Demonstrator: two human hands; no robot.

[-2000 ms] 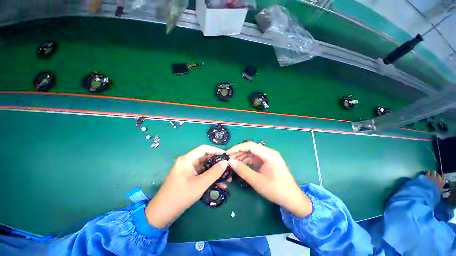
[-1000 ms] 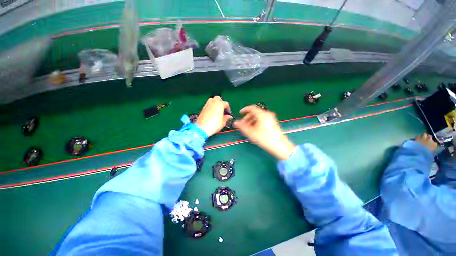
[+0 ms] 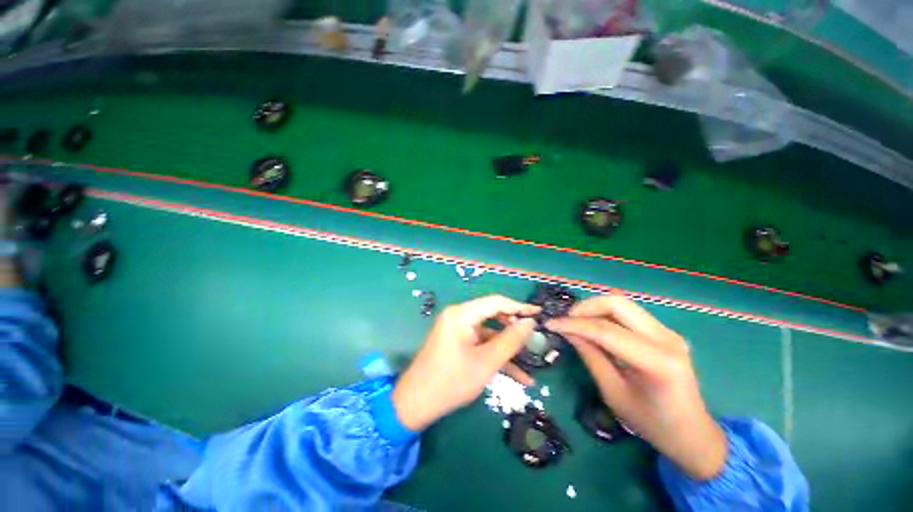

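Note:
My left hand and my right hand meet at their fingertips over a round black unit with a pale centre on the green bench. The fingertips are pinched together; whatever small thing is between them is too blurred to tell. Another round unit lies just behind the fingertips. A third unit lies below the hands, and one more is partly hidden by my right hand. A pile of small white parts lies just below my left fingers.
Round units and a dark module with leads lie on the green belt. Small loose parts lie left of the hands. A white box and plastic bags are on the rail. Another person's blue sleeve is at far left.
My hands have come back from the belt edge to the units on the bench, and their fingertips now meet. The view has shifted, showing more of the left side.

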